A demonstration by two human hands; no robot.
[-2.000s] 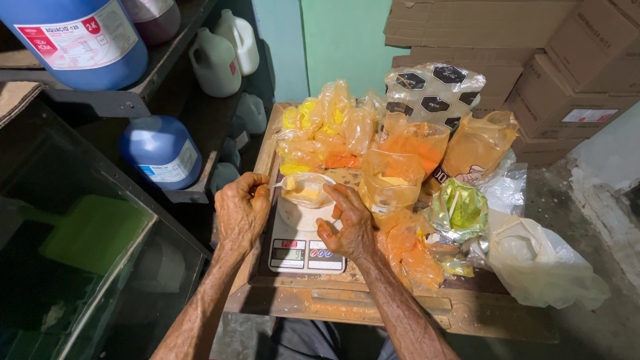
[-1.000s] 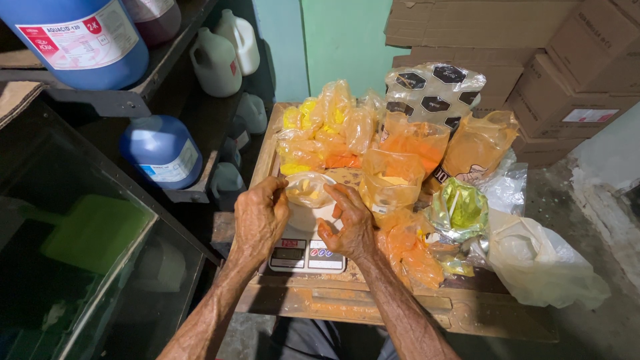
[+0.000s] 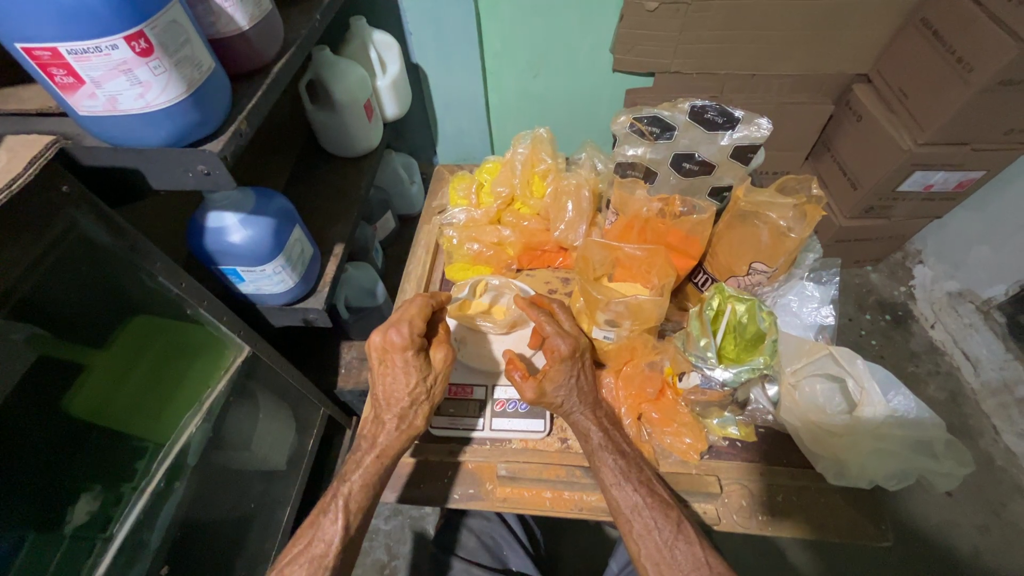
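Between my hands is a small clear plastic bag (image 3: 490, 306) with pale yellow powder inside, its mouth spread wide above a white digital kitchen scale (image 3: 490, 412). My left hand (image 3: 412, 356) pinches the bag's left rim between thumb and fingers. On the opposite rim, the fingertips of my right hand (image 3: 554, 352) grip the plastic; orange stains show on those fingers. An open bag of pale orange powder (image 3: 624, 292) stands just right of my right hand. Whether the small bag rests on the scale's plate cannot be told.
Bags of yellow powder (image 3: 512, 192), an open bag of orange powder (image 3: 660, 228), a green-yellow bag (image 3: 736, 332) and a whitish plastic bag (image 3: 864, 408) crowd the wooden table (image 3: 560, 488). Blue jugs (image 3: 256, 240) stand on dark shelves at left. Cardboard boxes (image 3: 928, 104) are stacked at right.
The small bag's mouth, flatter two seconds ago, is now spread wider and rounder. My left hand has moved slightly to the right, closer to the bag.
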